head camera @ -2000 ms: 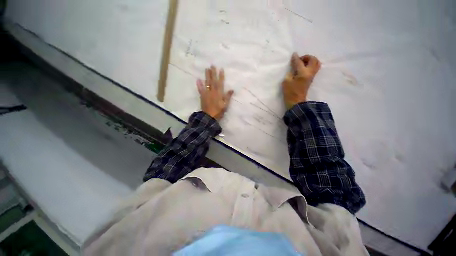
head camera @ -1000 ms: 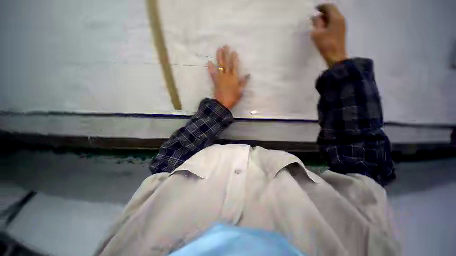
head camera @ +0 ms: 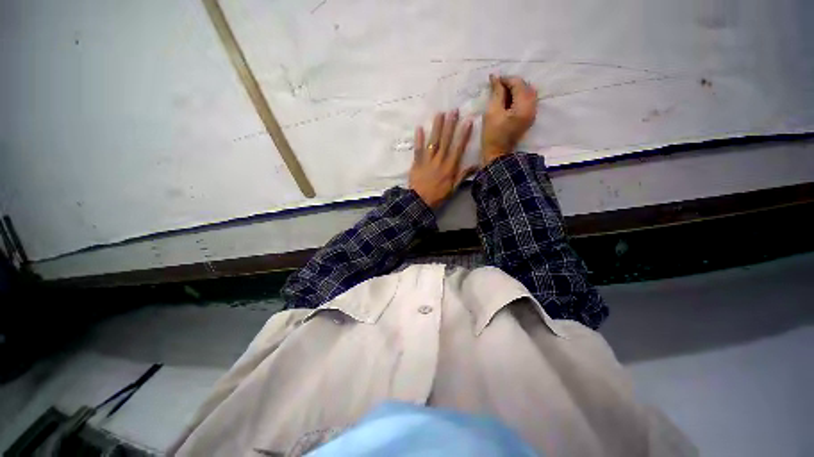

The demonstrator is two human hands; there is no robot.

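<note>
The white marker paper (head camera: 357,71) with thin pattern outlines covers the table. My left hand (head camera: 439,162) lies on it, palm down with fingers spread, a ring on one finger, near the navy edge. My right hand (head camera: 507,116) is just right of it, at the paper, with thumb and fingertips pinched together. Whether a small pin sits between the fingertips cannot be seen. The dark navy fabric edge (head camera: 223,220) shows under the paper along the near side.
A long tan wooden stick (head camera: 259,98) lies on the paper left of my hands. A pale underlay strip (head camera: 143,252) runs along the brown table edge. Dark objects (head camera: 62,433) are on the floor at the lower left.
My right hand has come back from the upper right to beside my left hand. My left hand stays flat, now further right of the stick. The camera view has turned.
</note>
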